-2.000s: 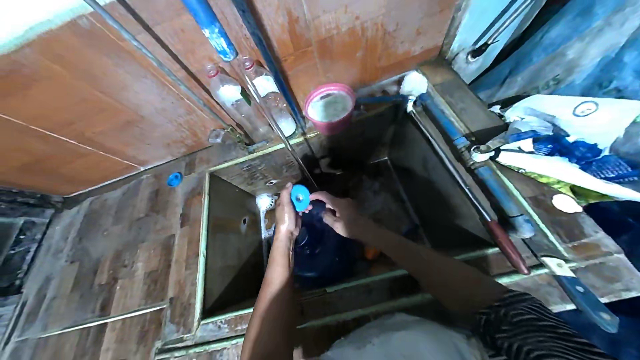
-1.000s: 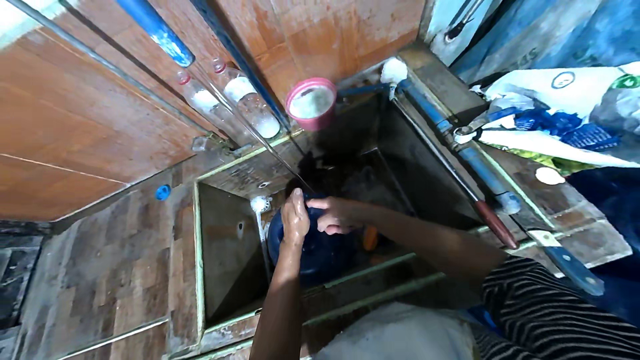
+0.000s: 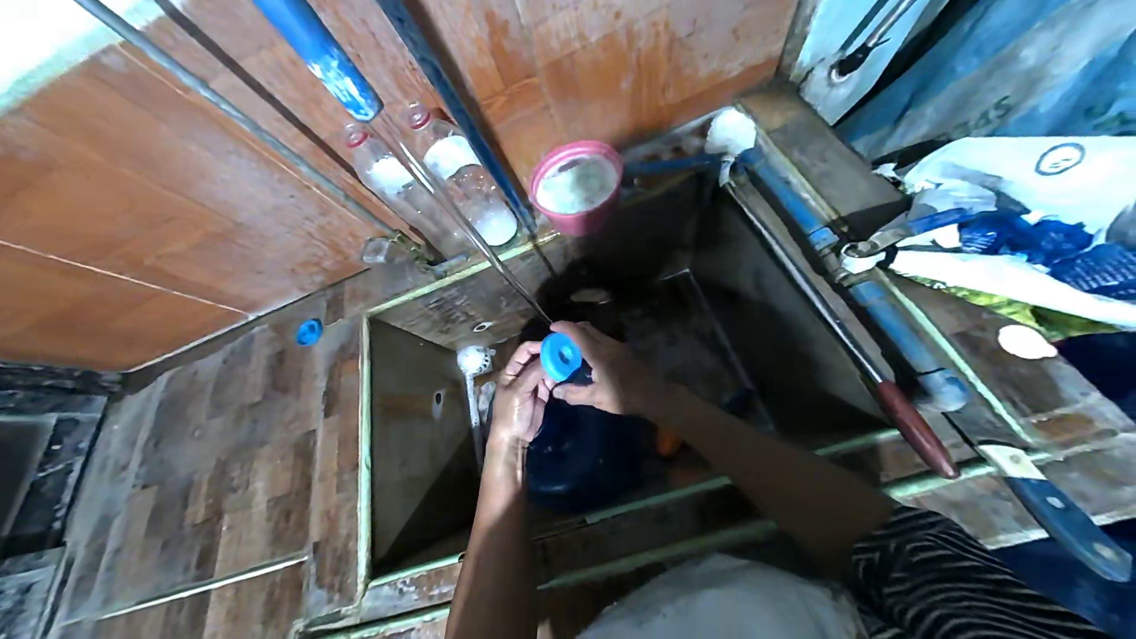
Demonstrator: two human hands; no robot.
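Observation:
Both hands meet over a tiled sink basin (image 3: 408,444). A round blue plastic cap (image 3: 561,357) is held between them, its ringed face toward the camera. The fingers of my left hand (image 3: 519,399) touch the cap's left edge. My right hand (image 3: 608,368) holds it from the right, thumb below it. A thin stream of water (image 3: 461,222) comes down from a blue pipe (image 3: 328,62) to just above the hands. Below them in the basin stands a dark blue rounded container (image 3: 586,453), partly hidden by the hands and forearms.
Two clear plastic bottles (image 3: 466,182) and a pink tub (image 3: 577,191) stand along the back ledge. Another blue cap (image 3: 309,332) lies on the left counter. Along the right rim are a red-handled tool (image 3: 914,426), blue pipes (image 3: 896,319), a knife handle (image 3: 1065,524) and plastic bags (image 3: 1021,213).
One second ago the hands were together with the blue cap out of sight between them; now its round face shows. The right hand's fingers have curled in around it.

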